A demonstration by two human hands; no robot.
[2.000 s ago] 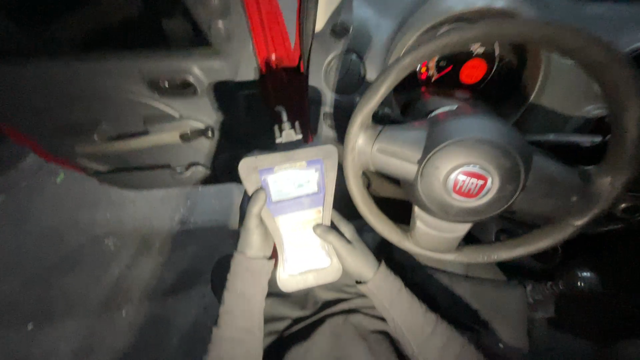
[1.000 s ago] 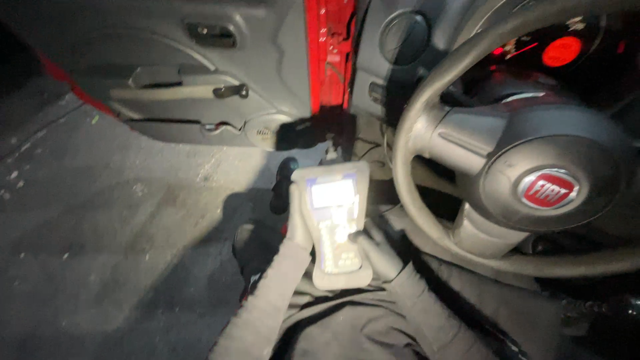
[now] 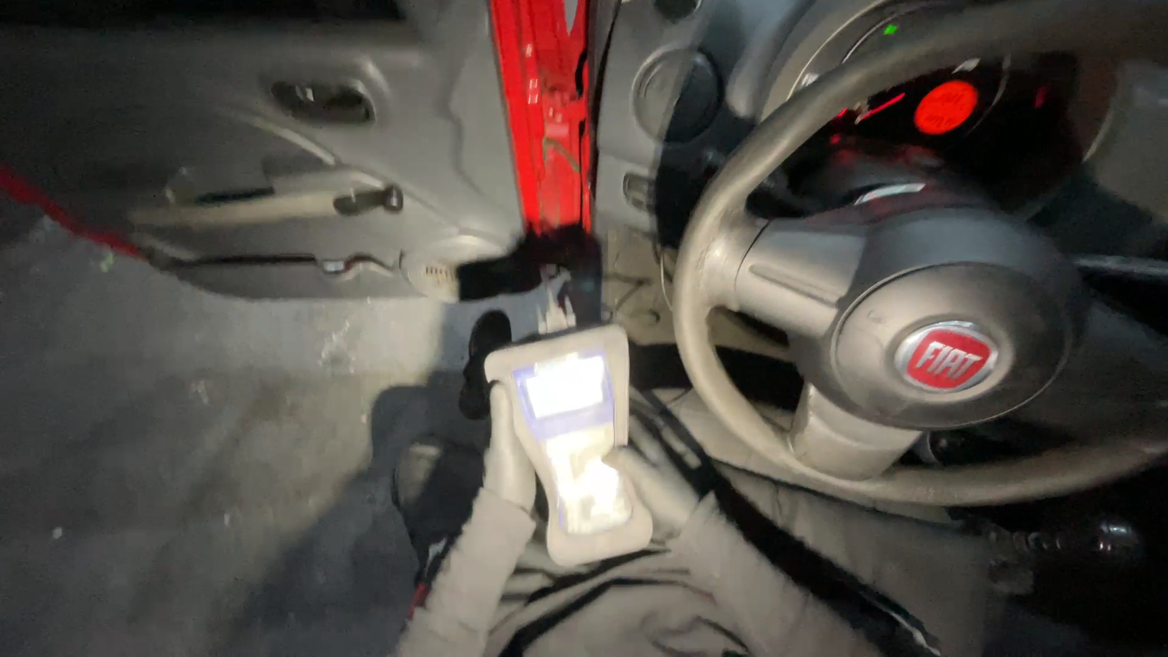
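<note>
A handheld electronic tester (image 3: 577, 438) with a lit screen and a pale rim is held over my lap, left of the steering wheel. My left hand (image 3: 509, 456) grips its left edge. On its lower right side lies my right hand (image 3: 652, 484), the thumb over the keypad, which glare washes out. A connector (image 3: 555, 310) shows just beyond the tester's top end. Both hands look gloved, though blur hides detail. The fingers under the tester are hidden.
The Fiat steering wheel (image 3: 707, 301) stands close at the right, with a red-lit instrument cluster (image 3: 946, 107) behind it. At the left the car door (image 3: 429, 182) is open over a grey floor (image 3: 301, 383). A red door frame (image 3: 547, 119) rises ahead.
Both hands keep hold of the tester throughout. The view has shifted between frames. Whether the thumb has pressed anything is not visible.
</note>
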